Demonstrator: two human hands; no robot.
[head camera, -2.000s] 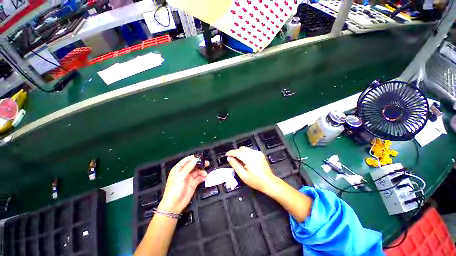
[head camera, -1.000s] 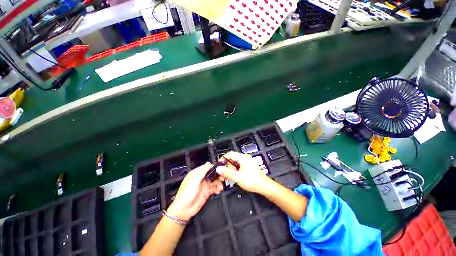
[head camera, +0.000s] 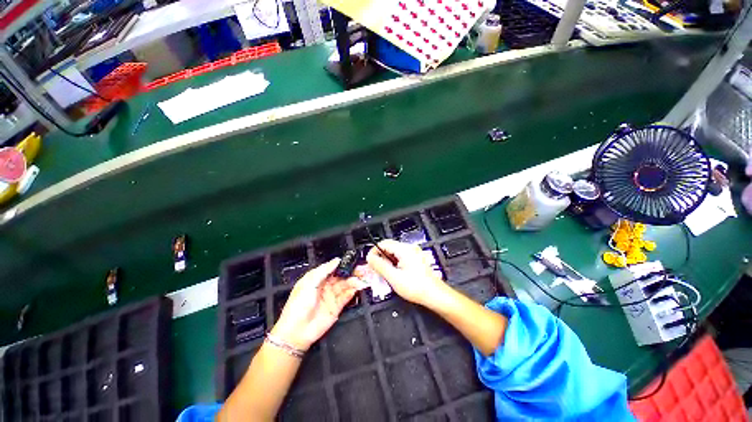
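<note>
My left hand (head camera: 313, 302) holds a small dark electronic unit (head camera: 347, 263) at its fingertips over the black compartment tray (head camera: 350, 350). My right hand (head camera: 404, 270) is just right of it, fingers pinched on a slim dark tool (head camera: 381, 250), hard to see. A white wipe (head camera: 376, 285) lies between and under the hands; I cannot tell which hand, if any, holds it. Dark glossy units (head camera: 245, 283) lie in the tray's upper and left pockets.
A second black tray (head camera: 86, 363) is at lower left. The green belt (head camera: 272, 181) beyond carries small parts (head camera: 180, 252). At right are a white-labelled bottle (head camera: 538, 203), a black fan (head camera: 651, 175), yellow finger cots (head camera: 629, 244), a power strip (head camera: 651, 303) and loose cables.
The hands were close together on the unit a second ago; now they are slightly apart, with the unit's dark face showing. The small parts on the belt have shifted right.
</note>
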